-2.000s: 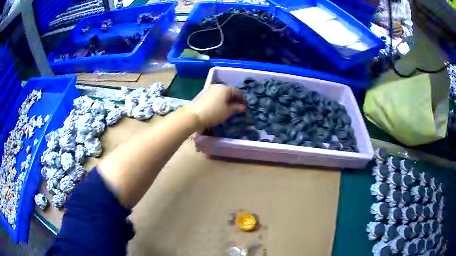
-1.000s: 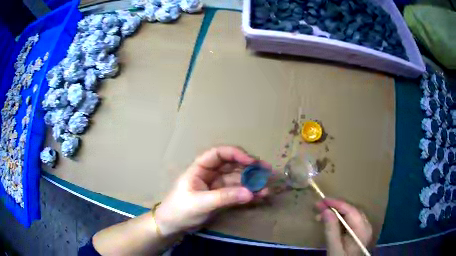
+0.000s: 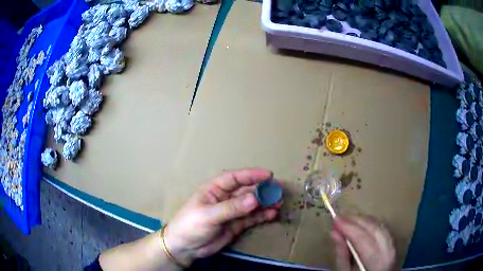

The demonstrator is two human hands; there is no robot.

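Observation:
My left hand (image 3: 217, 211) holds a dark cap part (image 3: 269, 192) between thumb and fingers, its hollow side facing up toward me. My right hand (image 3: 365, 242) grips a small brush (image 3: 339, 225), a thin pale stick. The brush tip is in or over the clear dish (image 3: 315, 185), right of the cap part. The right hand is slightly blurred. An orange cup (image 3: 337, 142) stands just beyond the dish.
Dark wet spots mark the cardboard sheet (image 3: 254, 106) around the dishes. A pale tub (image 3: 360, 57) of dark cap parts is at the far right. Ruffled parts (image 3: 79, 95) lie piled at left beside a blue tray (image 3: 36, 122). Joined pieces (image 3: 466, 182) stand in rows at right.
My left hand has come back from the tub with a dark cap part. Since one second ago, the cap part has stayed nearly in place and the brush tip has shifted slightly within the dish area.

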